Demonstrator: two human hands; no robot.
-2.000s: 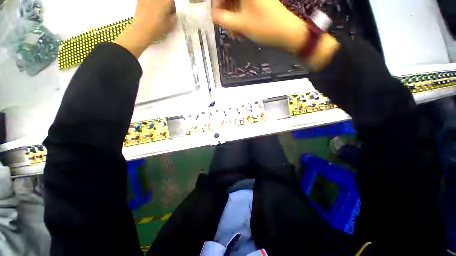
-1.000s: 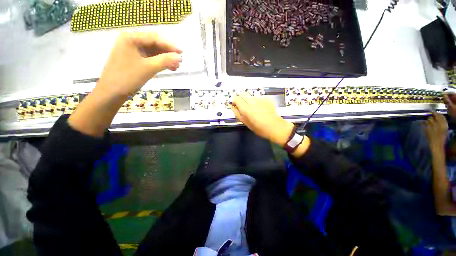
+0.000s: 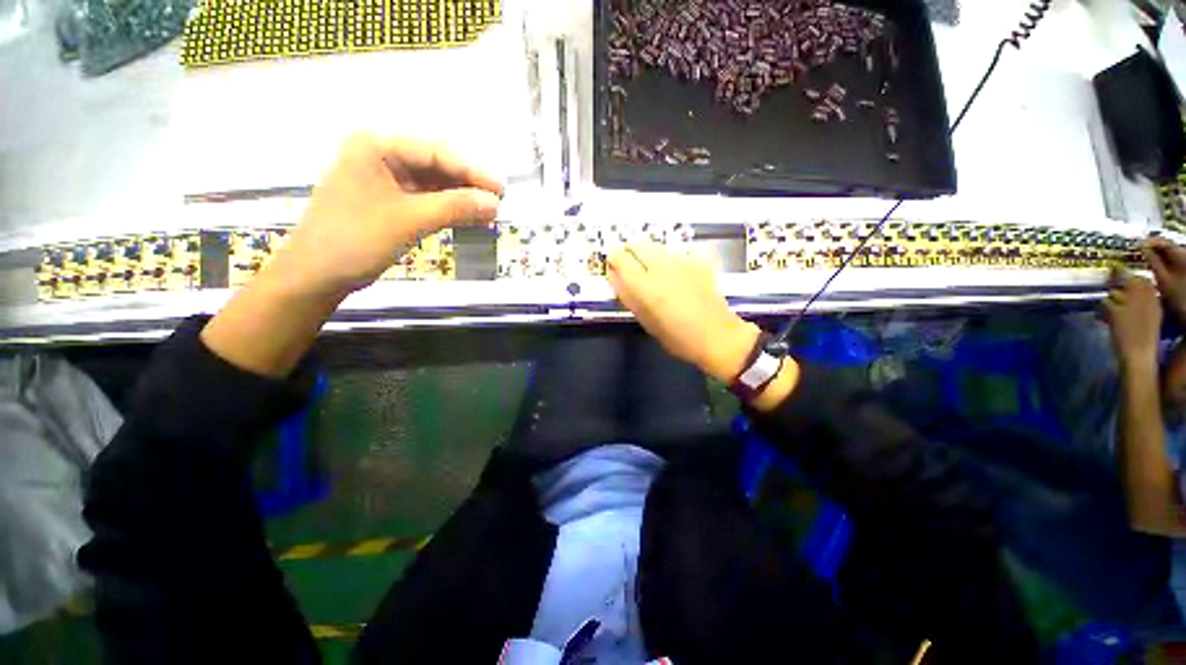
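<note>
The pale circuit board panel (image 3: 548, 255) lies in the conveyor rail (image 3: 501, 300) at the table's front edge. My right hand (image 3: 676, 301) has its fingertips on the right part of this panel; whether they grip a component is hidden. My left hand (image 3: 377, 214) is over the rail, left of the panel, with thumb and forefinger tips close together near the panel's upper left corner. Anything between them is too small to tell. The black parts tray (image 3: 780, 150) holds a heap of dark cylindrical components (image 3: 741, 46).
A block of yellow components (image 3: 338, 29) lies at the back left, beside a clear plastic bag of parts (image 3: 124, 33). Filled boards (image 3: 936, 247) line the rail on both sides. A black coiled cord (image 3: 960, 124) crosses the tray's right edge. Another person's hands (image 3: 1134, 305) are at far right.
Since one second ago my left hand has moved slightly right and down, towards the pale panel. My right hand stays on the panel. Earlier, both hands were further back, over the table and tray.
</note>
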